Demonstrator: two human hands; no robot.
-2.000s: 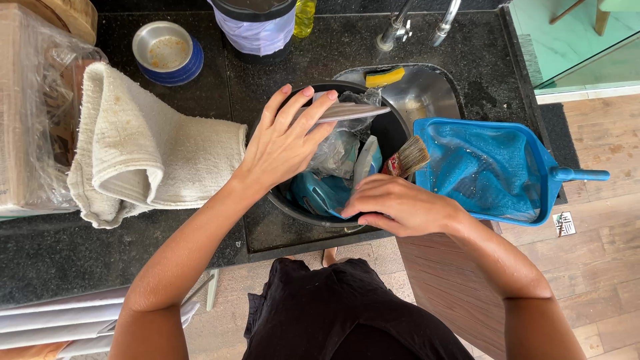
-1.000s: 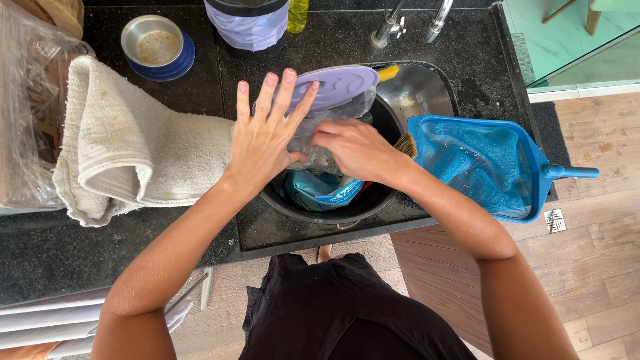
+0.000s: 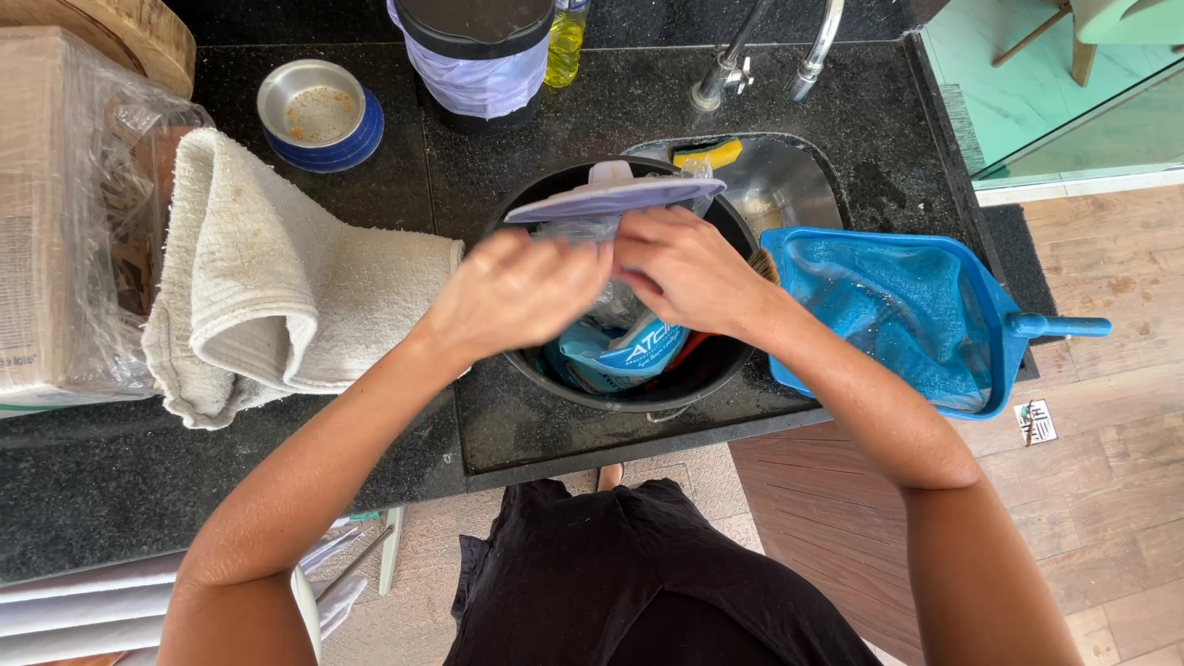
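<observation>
A black bucket [image 3: 638, 402] stands on the counter at the sink's edge. Over its mouth, my left hand [image 3: 523, 287], blurred, and my right hand [image 3: 689, 268] meet with curled fingers at a clear plastic bag [image 3: 618, 303]. The right hand pinches the plastic; whether the left grips it is hidden. Just above the hands, a lilac plastic lid [image 3: 615, 197] lies tilted across the bucket. Below them, a blue printed pouch [image 3: 615, 356] sits in the bucket beside something red. The bristles of a paintbrush [image 3: 764, 265] show at the right rim, partly behind my right wrist.
A blue pool skimmer net [image 3: 888, 305] lies right of the bucket. Behind are the steel sink [image 3: 795, 180], a yellow sponge [image 3: 708, 154], a faucet [image 3: 710, 88] and a small lidded bin [image 3: 481, 69]. A folded cream towel [image 3: 268, 259], a metal bowl [image 3: 314, 106] and a plastic-wrapped box [image 3: 55, 222] stand left.
My left hand, spread against the lid a second ago, has curled and come down beside my right hand at the clear plastic. The lid now lies flatter across the bucket.
</observation>
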